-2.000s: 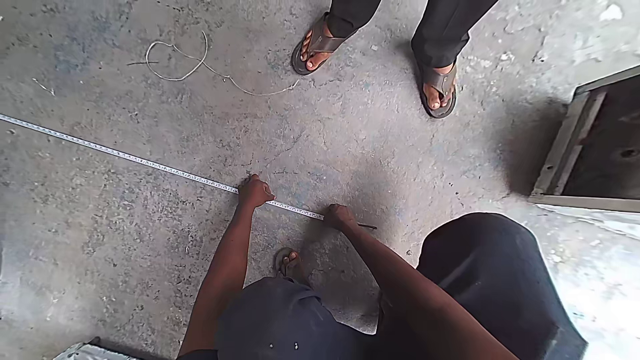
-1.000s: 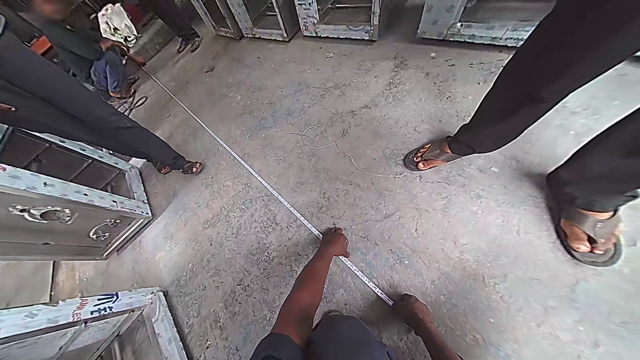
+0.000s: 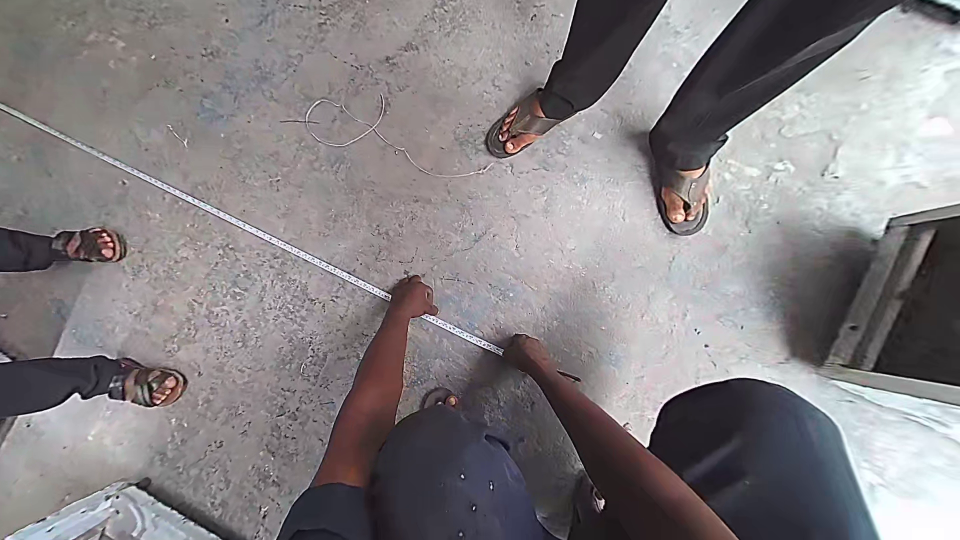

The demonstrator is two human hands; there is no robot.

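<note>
A long white measuring tape [image 3: 247, 228] with printed marks runs from the upper left edge of the view down across the concrete floor to my hands. My left hand [image 3: 412, 298] is closed around the tape some way in from its near part. Farther right, my right hand [image 3: 527, 353] grips the tape where its visible stretch stops. A short dark piece sticks out beside my right wrist; what it is cannot be told. The tape looks straight between both hands.
A person's sandalled feet [image 3: 684, 196] stand on the upper right, another person's [image 3: 154, 385] on the left. Thin wire or string [image 3: 352, 140] lies curled on the floor [image 3: 247, 315]. A framed piece [image 3: 874, 300] is at right, a pale frame corner [image 3: 112, 514] at lower left.
The view swung toward the far end of the tape, then back down. Both hands stay on the tape. A person's feet at the left, outside the first view, now show.
</note>
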